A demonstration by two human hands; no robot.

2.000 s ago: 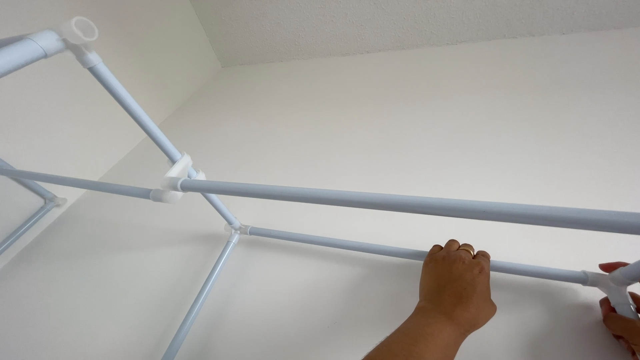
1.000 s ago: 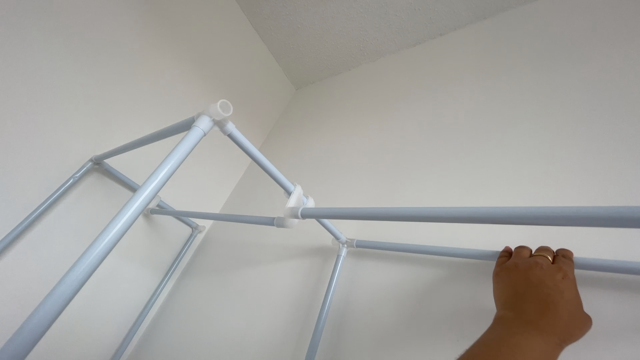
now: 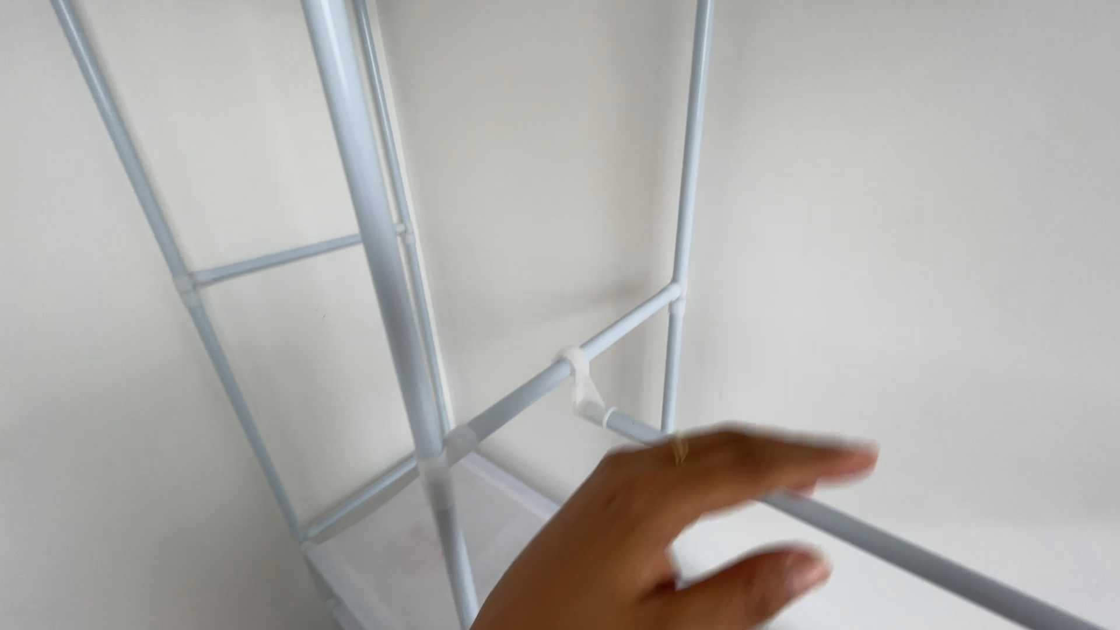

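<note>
My left hand [image 3: 665, 525], with a ring on one finger, reaches in from the bottom. It is slightly blurred, its thumb and fingers apart, in front of a pale blue rod [image 3: 919, 556] that runs down to the right. A white plastic hook-shaped connector [image 3: 579, 378] joins that rod to a pale blue crossbar [image 3: 525, 402]. The hand covers part of the rod, and I cannot tell whether it touches it. My right hand is out of view.
A thick upright tube [image 3: 359, 166] stands in front at left. Behind it rise thinner uprights [image 3: 691, 175], joined by a side bar [image 3: 280, 258] and white connectors [image 3: 676, 296]. A white sheet-like shelf [image 3: 394, 560] lies low in the frame. Pale walls [image 3: 919, 219] stand behind.
The view has swung down from the upper frame. My left hand, earlier curled over an upper rod, now has its fingers spread. My right hand, at the right edge two seconds ago, has left view.
</note>
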